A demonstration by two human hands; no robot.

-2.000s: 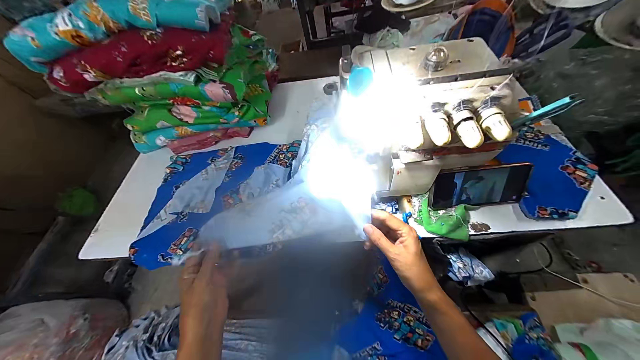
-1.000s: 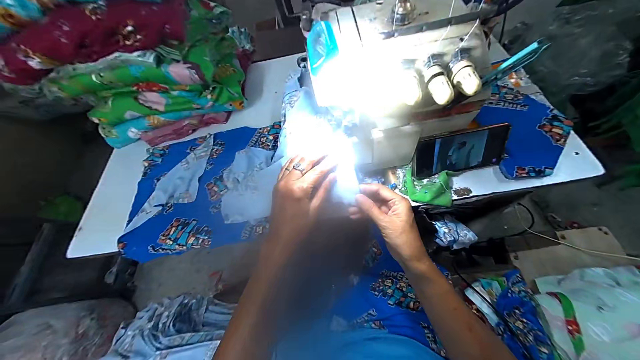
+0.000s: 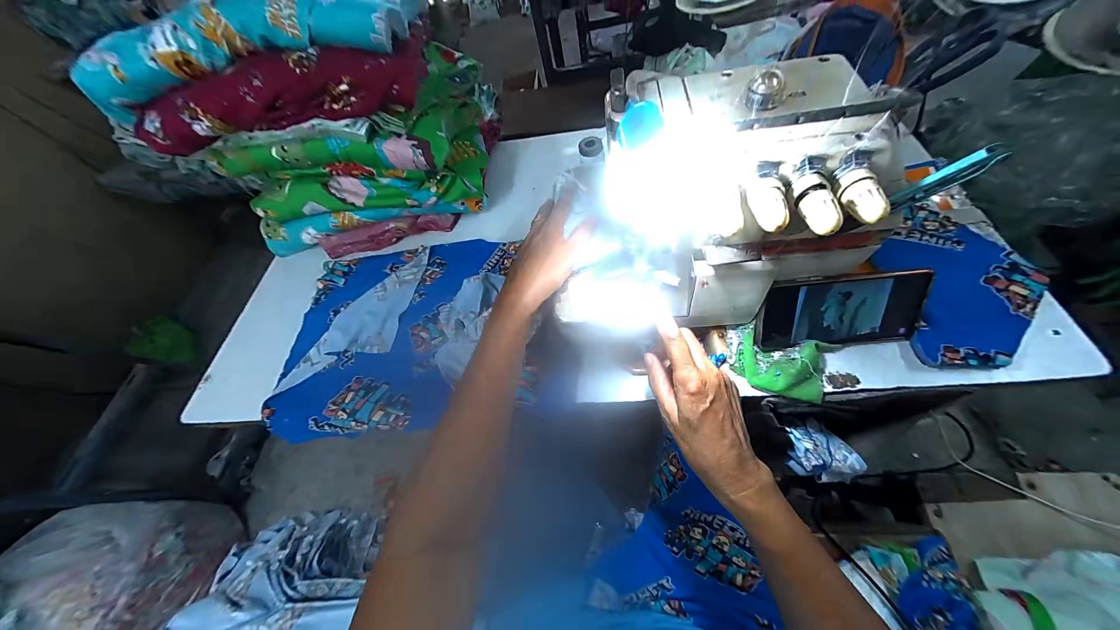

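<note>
An overlock-type sewing machine point(image 3: 735, 284) stands on the white table, its needle area washed out by a bright lamp glare. My left hand point(image 3: 549, 254) reaches to the left of the glare, fingers stretched over pale fabric point(image 3: 573, 188); whether it grips the fabric is unclear. Below the machine's front, my right hand point(image 3: 700, 394) has its fingers extended, the index fingertip at the edge of the glare. Blue printed fabric point(image 3: 367, 407) with pale pieces on it lies on the table's left part. More blue printed cloth point(image 3: 709, 542) lies below, near my right forearm.
Folded printed fabrics point(image 3: 324, 166) are stacked at the back left. A phone point(image 3: 844, 309) leans beside the machine, near a green cloth point(image 3: 783, 367). Blue fabric point(image 3: 971, 297) covers part of the right side, with teal-handled scissors or tweezers point(image 3: 954, 173) above. A plastic bag point(image 3: 122, 569) sits lower left.
My left hand has moved forward, away from my right hand, to the machine's left side. My right hand's fingers, bent together a second ago, are now more extended.
</note>
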